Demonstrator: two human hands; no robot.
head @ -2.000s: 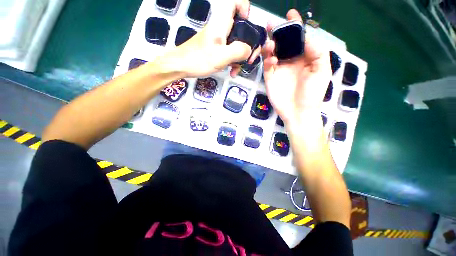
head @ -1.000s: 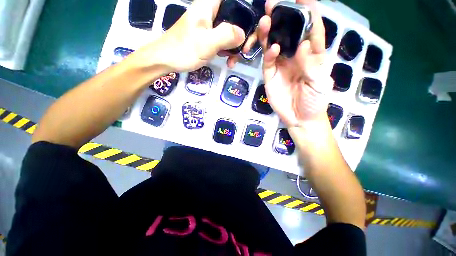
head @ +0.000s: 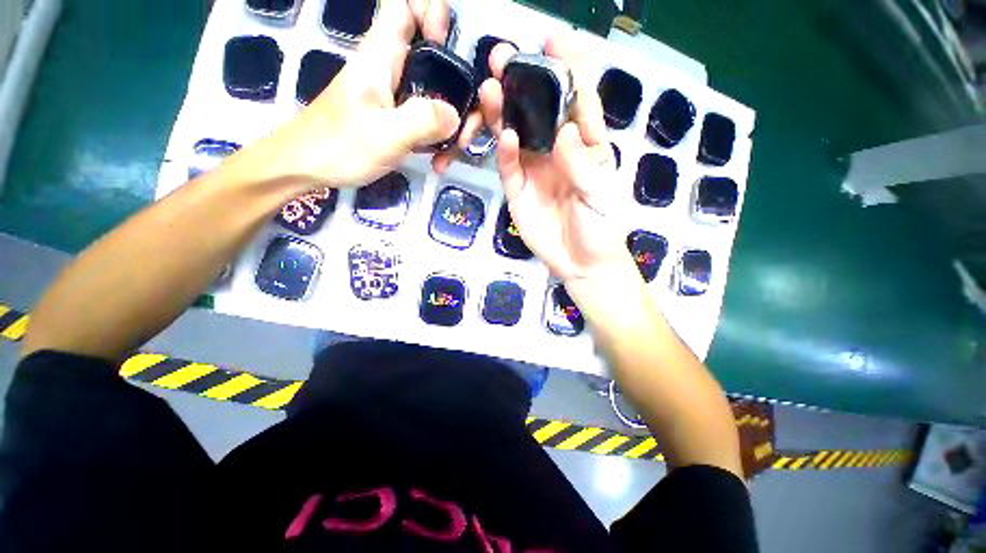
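Observation:
My left hand (head: 378, 113) is shut on a smartwatch (head: 437, 89) with a mostly dark face, thumb over its lower edge. My right hand (head: 568, 194) is shut on a second smartwatch (head: 533, 103) with a black face and silver rim. Both are held over the white foam tray (head: 476, 337), which holds rows of watches. Some show small coloured script, like the near watch (head: 443, 300). Another shows a patterned face (head: 374, 270). My hands and forearms hide part of the tray.
The tray lies on a green bench surface (head: 833, 281). A pale strip (head: 919, 162) is at the right and a small brownish item (head: 627, 24) behind the tray. Yellow-black floor tape (head: 205, 381) and a brown stool (head: 754, 437) show below the bench edge.
The view has shifted, so tray and hands sit further left than a second ago. Both hands still hold their watches. A patterned face in the tray has gone dark.

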